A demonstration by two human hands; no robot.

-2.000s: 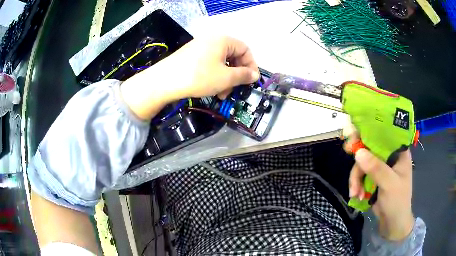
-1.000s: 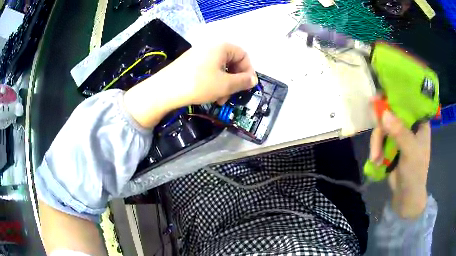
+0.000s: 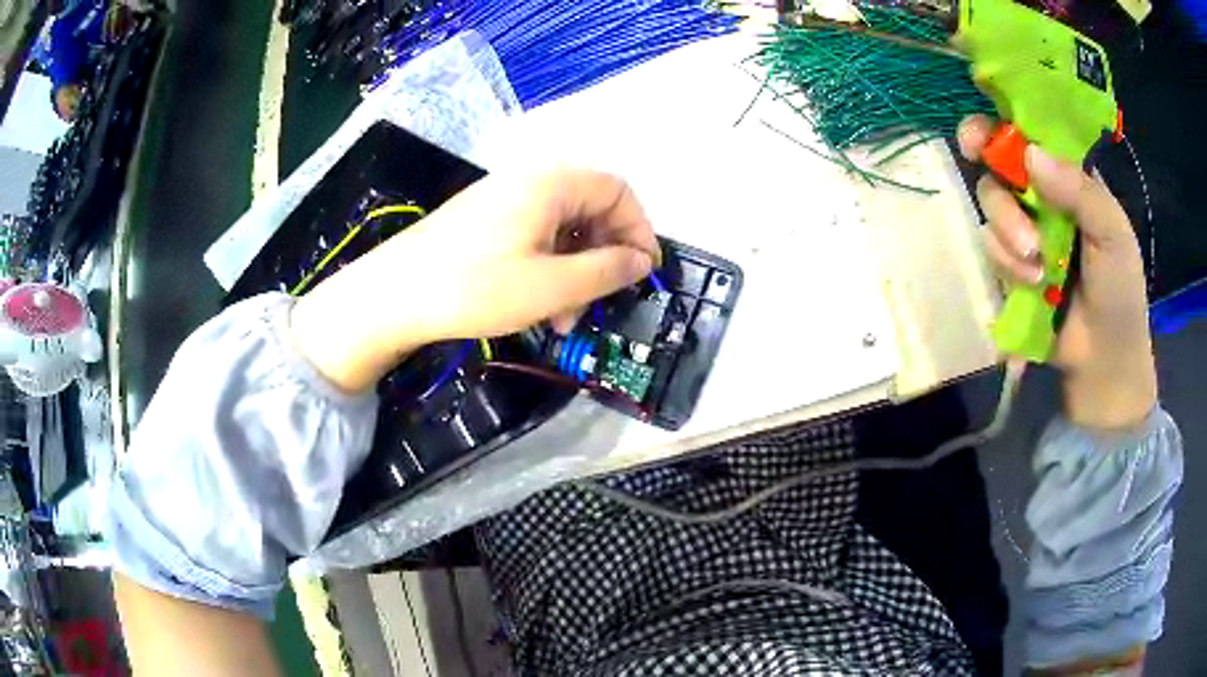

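Observation:
The small black end housing [image 3: 715, 318] lies on the white board, with a green circuit board [image 3: 625, 374] and a bright blue component [image 3: 576, 357] in it. My left hand [image 3: 563, 251] is over the housing's upper left, thumb and fingertips pinched at a blue wire [image 3: 657, 282]; the grip point is partly hidden. The main housing [image 3: 463, 430] lies under my left forearm, with a yellow wire [image 3: 355, 243] in it. My right hand [image 3: 1059, 225] holds the lime-green soldering gun [image 3: 1039, 79] raised at the right; its front end reaches the green wires, tip unclear.
Cut green wires [image 3: 860, 86] and cut blue wires [image 3: 569, 40] lie at the far side. Wrapping sheet [image 3: 450, 82] lies under the main housing on the white board [image 3: 807, 265]. The grey gun cord [image 3: 794, 479] crosses the checked apron [image 3: 688, 569]. A dark green conveyor [image 3: 185, 199] runs at left.
My right hand has carried the soldering gun up and away from the small housing toward the green wires. My left hand stays at the housing; the view has shifted, so the housings appear lower.

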